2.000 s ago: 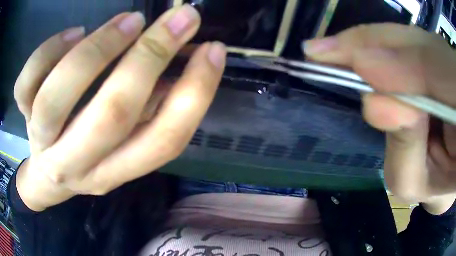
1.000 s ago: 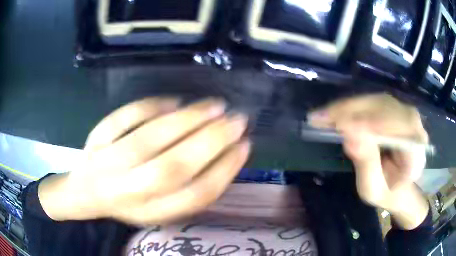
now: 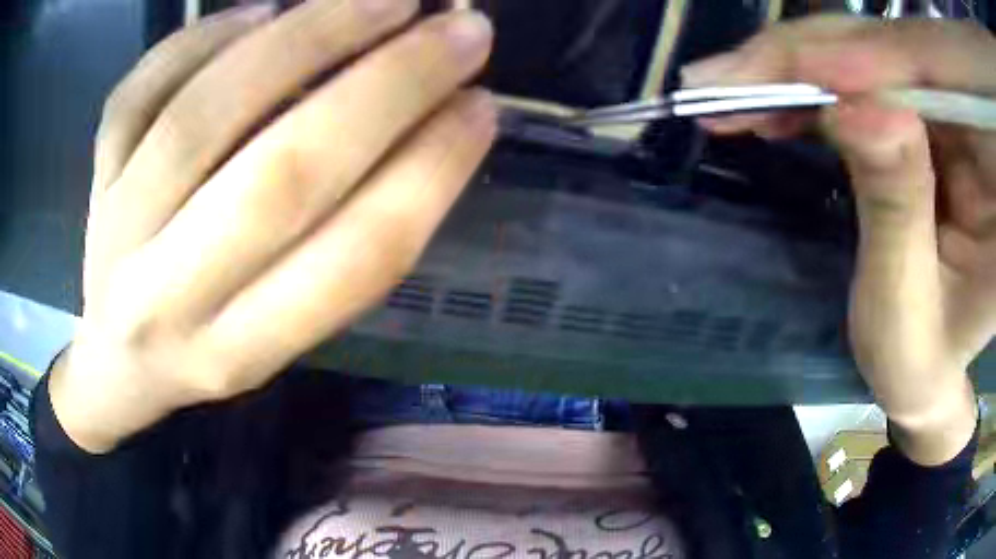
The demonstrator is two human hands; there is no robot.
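Note:
My right hand (image 3: 906,164) holds tweezers (image 3: 754,100) at the upper right. Their tips touch or hover at the lower cream rim of a phone housing (image 3: 617,128) in the glossy black tray. My left hand (image 3: 273,207) is at the upper left, its thumb and fingertips at the left end of the same rim. Its fingers hide part of the housing, and whether they grip it cannot be told. A greyish release liner sheet (image 3: 612,257) with rows of short black bars lies in front of the tray. Any strip at the tweezer tips is too small to tell.
The glossy black tray (image 3: 754,169) runs along the top, with more housing rims partly in view. The dark green bench (image 3: 44,164) ends in a front edge close to my body. A cardboard-coloured item (image 3: 857,464) shows at the lower right.
Both hands have moved up and forward from over the liner sheet to the housing rim. The tweezers now reach that rim, and more of the liner's bars show.

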